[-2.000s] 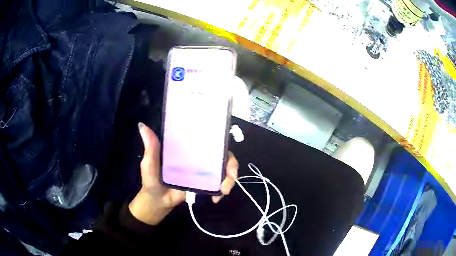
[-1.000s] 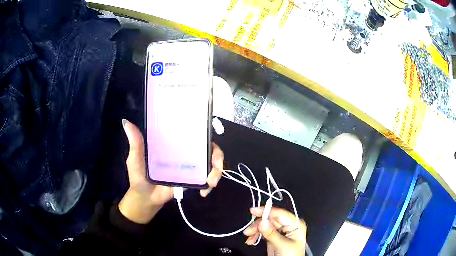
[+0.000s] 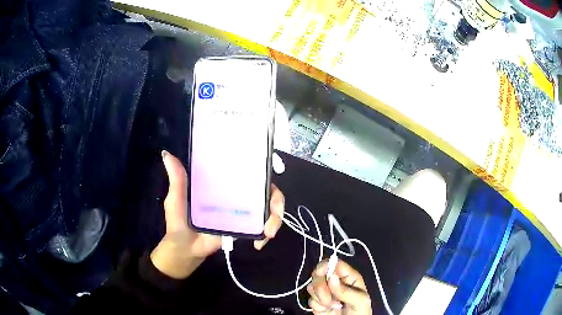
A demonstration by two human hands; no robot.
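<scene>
A smartphone [image 3: 231, 154] with a lit, pale pink screen and a blue round icon stands upright in my left hand [image 3: 185, 227]. My thumb is along its left edge and fingertips show at its lower right edge. A white charging cable [image 3: 262, 295] is plugged into its bottom end and loops over the dark cloth on my lap. My right hand [image 3: 339, 288], at the lower right of the phone and cut off by the bottom edge, pinches a white piece of the cable between thumb and fingers.
Dark denim garments [image 3: 68, 141] are heaped at the left. The yellow-edged bench [image 3: 382, 67] curves across the upper right, with printed tape, small silver pieces [image 3: 536, 117] and a small bottle [image 3: 480, 13]. A blue bin [image 3: 462, 246] holding dark cloth is at the right.
My right hand came into view from below and took hold of the cable. It has since moved slightly down. The phone shifted left, then slightly back right and down, its screen still lit.
</scene>
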